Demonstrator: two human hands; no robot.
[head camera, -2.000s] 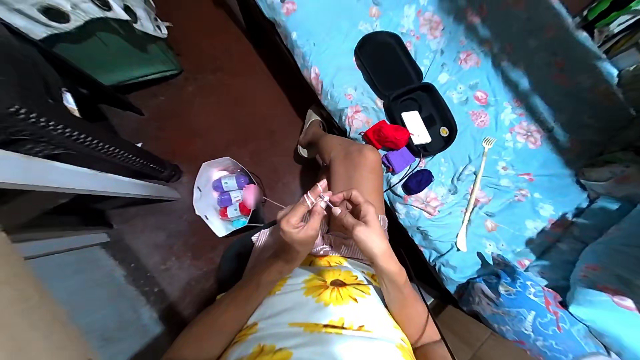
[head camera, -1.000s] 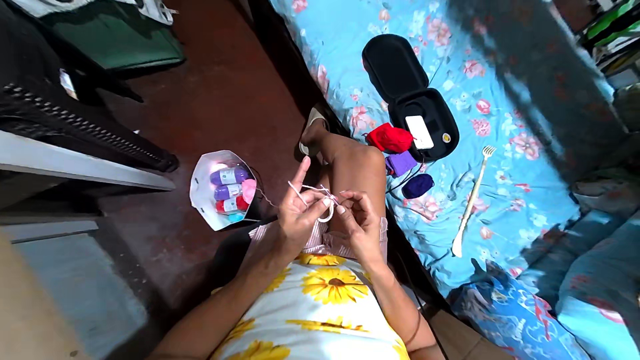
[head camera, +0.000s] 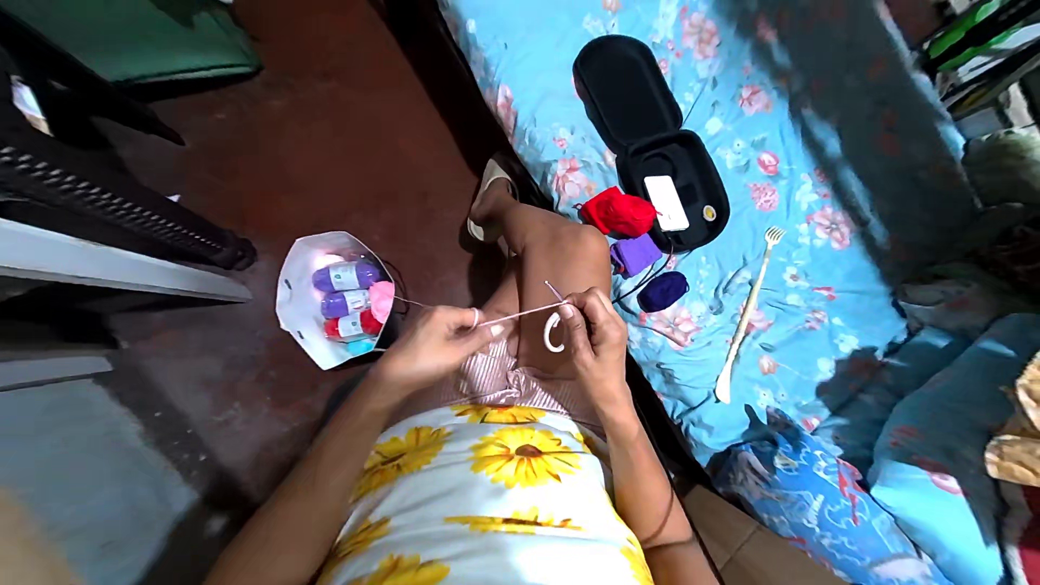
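Observation:
Over my lap, my left hand (head camera: 439, 345) is closed on a strand of pale pink yarn (head camera: 520, 313), which stretches taut to my right hand. Between the fingertips of my right hand (head camera: 597, 329) is a thin crochet hook (head camera: 554, 289), its tip pointing up and left. A small white ring (head camera: 553, 333) hangs just below those fingertips. From my left hand the yarn runs back to a pink ball (head camera: 382, 301) at the edge of a white container (head camera: 296, 325). Purple and red yarn balls with labels lie inside that container.
On the floral bedsheet (head camera: 707, 325) to the right lie an open black case (head camera: 678, 154) with a white object, red yarn (head camera: 619, 212), purple yarn (head camera: 636, 255), dark blue yarn (head camera: 663, 291) and a long back scratcher (head camera: 747, 313). Dark furniture (head camera: 122, 195) stands at left.
My hands were close together with yarn looped over the left fingers; now they are farther apart, the yarn drawn straight between them. The left hand has moved left and its raised finger has folded down.

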